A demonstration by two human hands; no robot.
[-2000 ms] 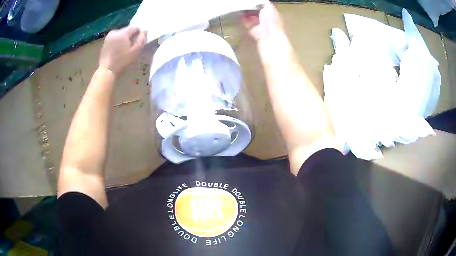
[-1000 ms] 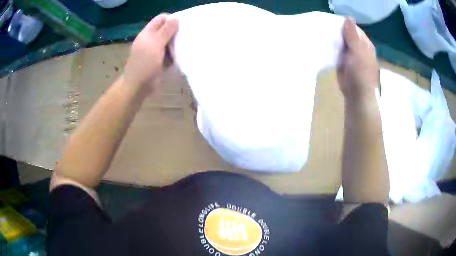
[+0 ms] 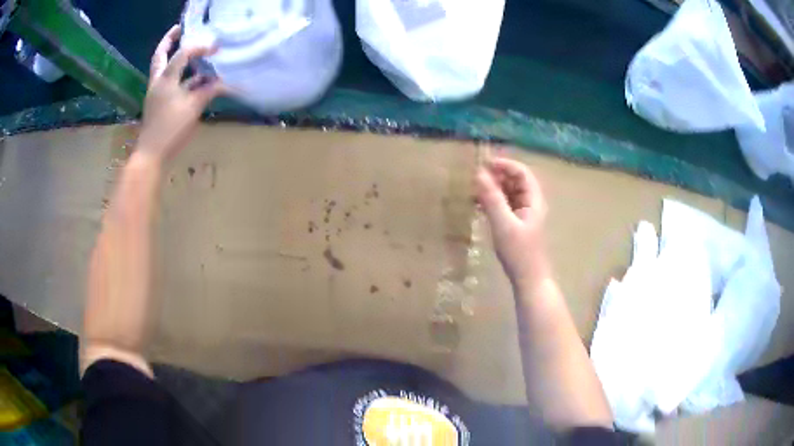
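Note:
A clear-and-white plastic unit (image 3: 270,57), unbagged and slightly blurred, is at the top left over the belt's near edge, cut off by the picture's top. Its end with curved slots shows. My left hand (image 3: 183,91) is at its left side, fingers and thumb on its rim, and seems to grip it. My right hand (image 3: 514,196) is above the cardboard right of centre, empty, fingers loosely curled with a gap to the thumb. A bagged unit (image 3: 431,43) lies on the belt right of the plastic unit.
Brown stained cardboard (image 3: 261,287) covers the bench. A heap of white bags (image 3: 670,322) lies at right. More white bagged bundles (image 3: 683,74) are on the green belt (image 3: 557,61) at upper right. A green bar (image 3: 83,52) slants at upper left.
The white bag and unit have left my hands and the bench front. My left hand moved left to the unbagged unit; my right hand let go of the bag and moved left and down.

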